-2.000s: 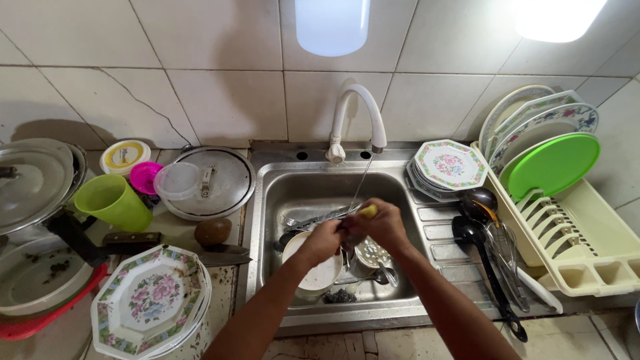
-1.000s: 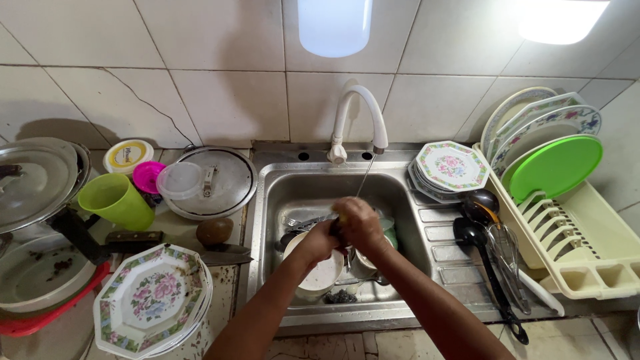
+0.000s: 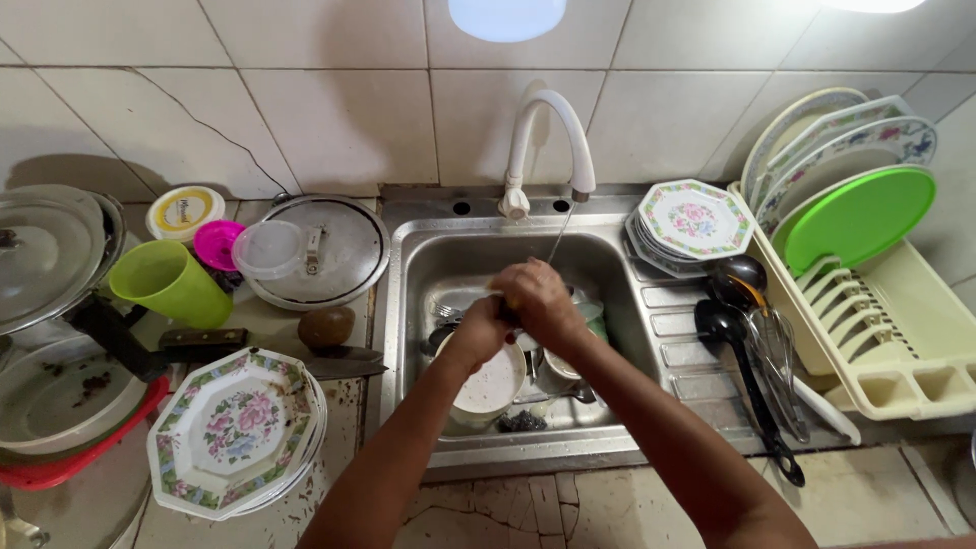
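Both of my hands meet over the steel sink point(image 3: 526, 457), near a thin stream of water from the white faucet point(image 3: 550, 114). My left hand point(image 3: 480, 332) and my right hand point(image 3: 541, 301) close around a small dark item that they mostly hide; a bit of yellow shows by the fingers. Below them in the basin lie a white bowl point(image 3: 492, 385) with cloudy liquid, a second bowl partly behind my right wrist, a greenish container point(image 3: 595, 320), forks point(image 3: 444, 309) and a dark scouring pad point(image 3: 522, 421).
Left of the sink are stacked octagonal plates point(image 3: 236, 435), a knife point(image 3: 347, 362), a green cup point(image 3: 171, 282), a metal lid point(image 3: 351, 252) and a pan point(image 3: 69, 396). To the right stand clean-looking plates point(image 3: 695, 217), a black ladle point(image 3: 743, 374), a whisk point(image 3: 778, 366) and a cream dish rack point(image 3: 884, 389).
My hands stay together over the sink and have shifted slightly against each other. The yellow item, plainly visible two seconds ago, is now mostly covered by my fingers.
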